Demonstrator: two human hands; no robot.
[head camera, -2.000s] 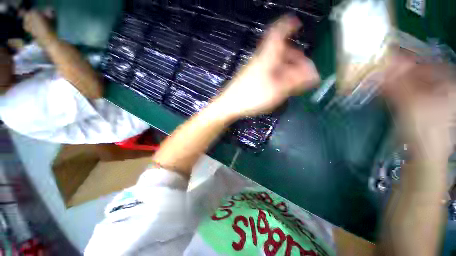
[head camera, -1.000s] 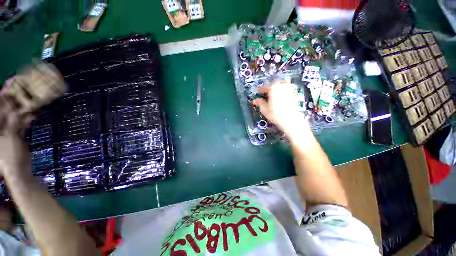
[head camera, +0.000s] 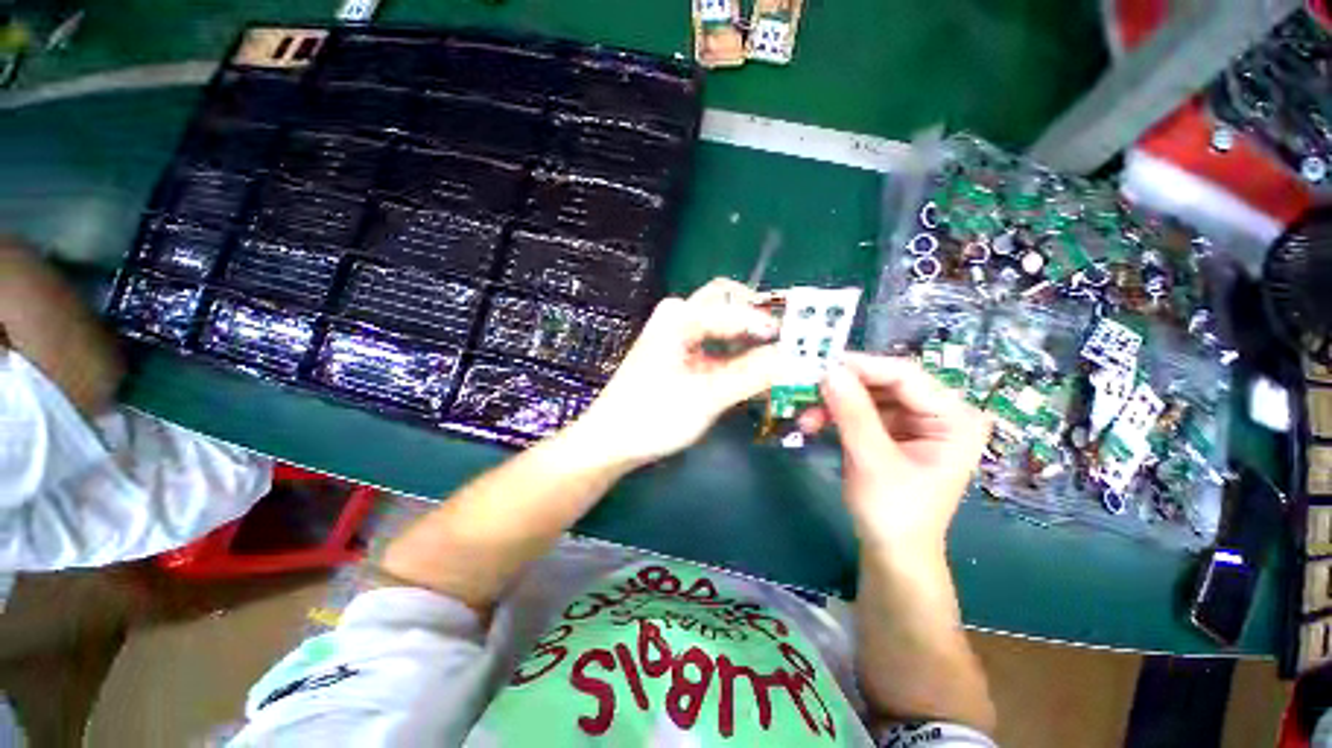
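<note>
A small circuit board (head camera: 818, 325) with a white face, dark spots and a green lower end is held between my two hands above the mat. My left hand (head camera: 684, 377) grips its left side, with fingers curled. My right hand (head camera: 909, 439) pinches its lower right edge between thumb and fingers. A small round part (head camera: 793, 439) hangs below the board. My fingers hide what lies behind the board, so I cannot tell if a housing is there.
A black blister tray (head camera: 424, 234) fills the left, with one gold housing (head camera: 281, 48) in its corner. A clear bag of boards (head camera: 1023, 263) lies right, beside a dark phone (head camera: 1224, 570). Part-assembled handsets (head camera: 745, 29) lie at the back. A person's sleeve (head camera: 102, 468) is far left.
My right hand has left the bag of boards, and my left hand has come in from the far left. Both now meet at a board in front of me. The view has turned left.
</note>
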